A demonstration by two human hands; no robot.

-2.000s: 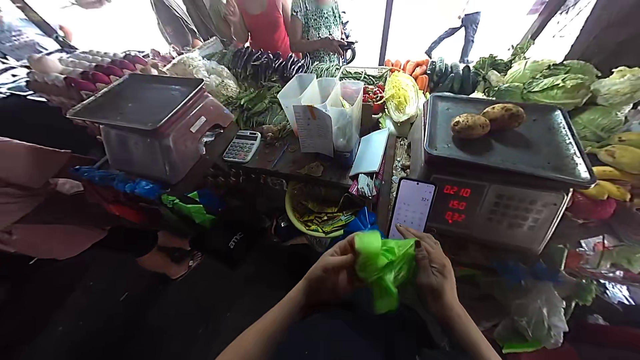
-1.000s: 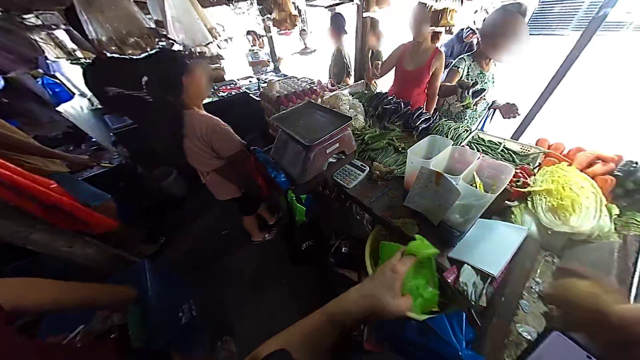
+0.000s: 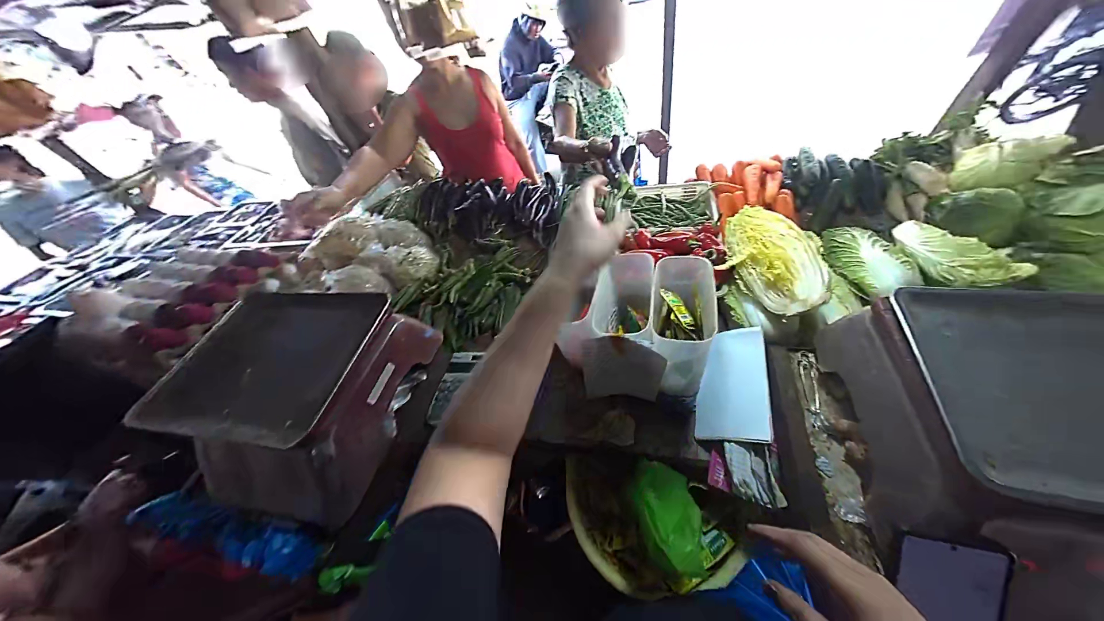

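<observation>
My left hand (image 3: 591,228) is stretched forward, fingers spread, above the red chili peppers (image 3: 668,243) and plastic containers (image 3: 624,297). Just beyond it, a person in a green patterned top (image 3: 595,103) holds a dark eggplant (image 3: 615,159). At the lower right, my right hand (image 3: 832,569) has its fingers apart beside a blue plastic bag (image 3: 772,586); whether it touches the bag is unclear. A bright green plastic bag (image 3: 668,522) lies in the round basin (image 3: 586,543), among small packets. A dark phone (image 3: 951,580) rests right of my right hand.
Weighing scales stand left (image 3: 267,366) and right (image 3: 1018,379). A notepad (image 3: 733,384) lies beside the containers. Beyond are carrots (image 3: 750,185), a cut napa cabbage (image 3: 772,259) and eggplants (image 3: 483,207). A person in a red top (image 3: 466,129) reaches over the stall's left part.
My left hand has let go of the green bag, now in the basin, and reached forward. The potatoes seen earliest on the right scale are not on its visible tray. The view has swung considerably.
</observation>
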